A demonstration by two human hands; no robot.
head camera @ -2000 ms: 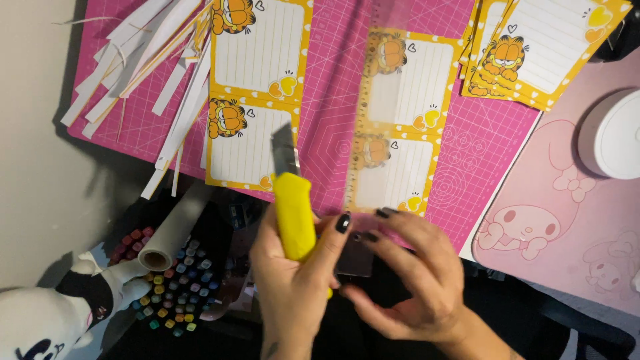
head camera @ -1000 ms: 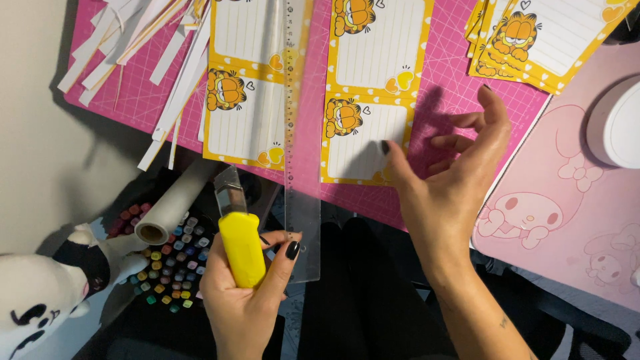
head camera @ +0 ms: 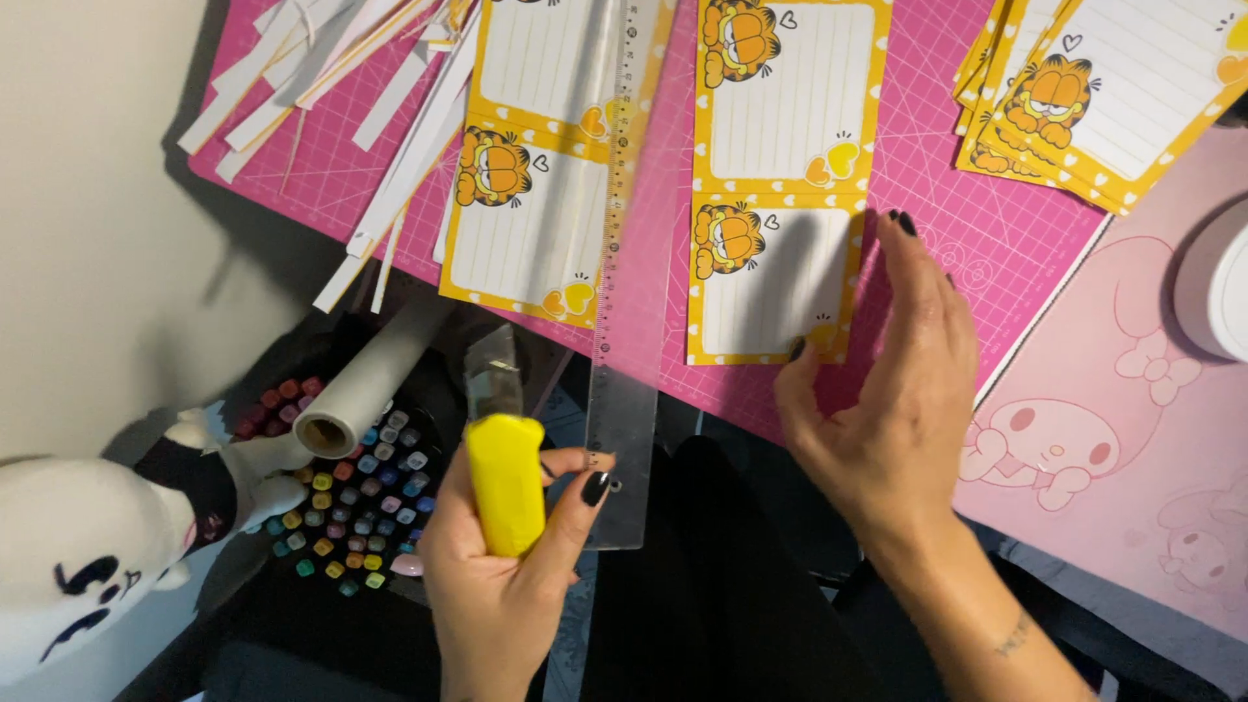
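Note:
My left hand (head camera: 512, 561) holds a yellow snap-off utility knife (head camera: 505, 487), blade pointing up, and pinches the near end of a clear plastic ruler (head camera: 624, 390) between thumb and finger. The ruler lies over the right edge of a printed cat-note strip (head camera: 531, 214). My right hand (head camera: 892, 380) is at the lower right corner of a second printed strip (head camera: 777, 273), thumb on its bottom edge and fingers beside its right edge. Both strips lie on a pink cutting mat (head camera: 653, 263).
Paper offcuts (head camera: 409, 166) lie on the mat's left. Cut notes (head camera: 1092, 117) overlap at the upper right, near a white round object (head camera: 1219, 283) on a pink desk mat (head camera: 1072, 390). Lower left are a paper roll (head camera: 366, 385), markers (head camera: 361, 507) and a white plush toy (head camera: 88, 565).
The ruler, at first over the right strip, has moved left to the left strip with my left hand and the knife. My right hand has moved onto the right strip's lower corner.

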